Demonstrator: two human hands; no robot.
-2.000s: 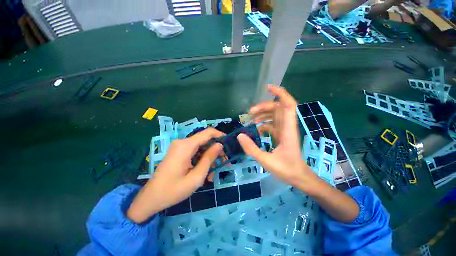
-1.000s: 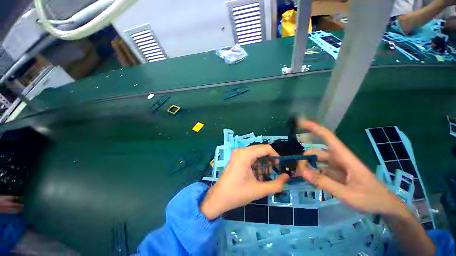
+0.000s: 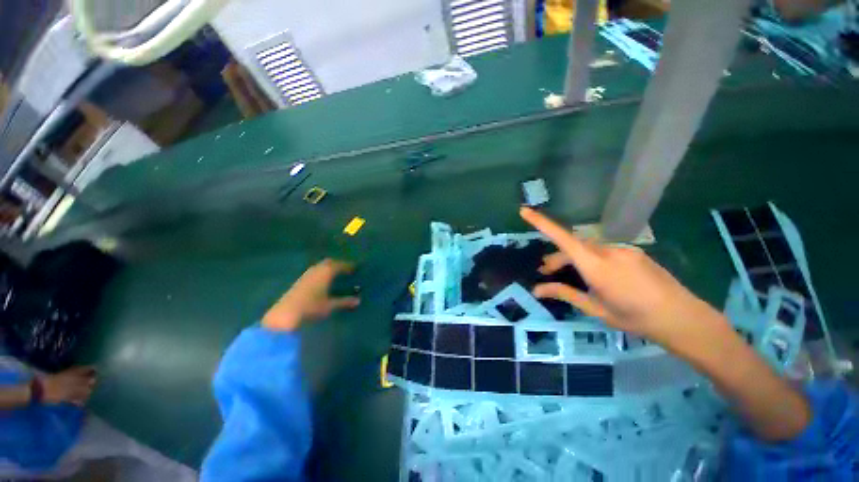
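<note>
My left hand (image 3: 313, 296) is over the green surface left of the sheets, fingers apart; dark bits show by its fingertips, too blurred to name. My right hand (image 3: 603, 273) is above the heap, index finger stretched out. A small glossy pale-grey rectangle (image 3: 535, 193) sits at that fingertip and appears stuck to it. A pale blue carrier sheet with rows of black rectangles (image 3: 453, 341) lies in front of me on a heap of empty liners (image 3: 471, 433). Dark flakes (image 3: 504, 268) are piled behind it, partly under my right hand. I see no housing in either hand.
A grey metal post (image 3: 673, 122) rises behind my right hand. Another carrier sheet (image 3: 768, 247) lies at right. A yellow piece (image 3: 354, 226) and yellow-trimmed housing (image 3: 315, 195) lie at left. Another person's hand (image 3: 68, 386) and a black heap (image 3: 71, 282) are at far left.
My hands have parted from the dark housing they held together. My left hand has moved left to the green surface. The small rectangle at my right index fingertip now faces me, pale.
</note>
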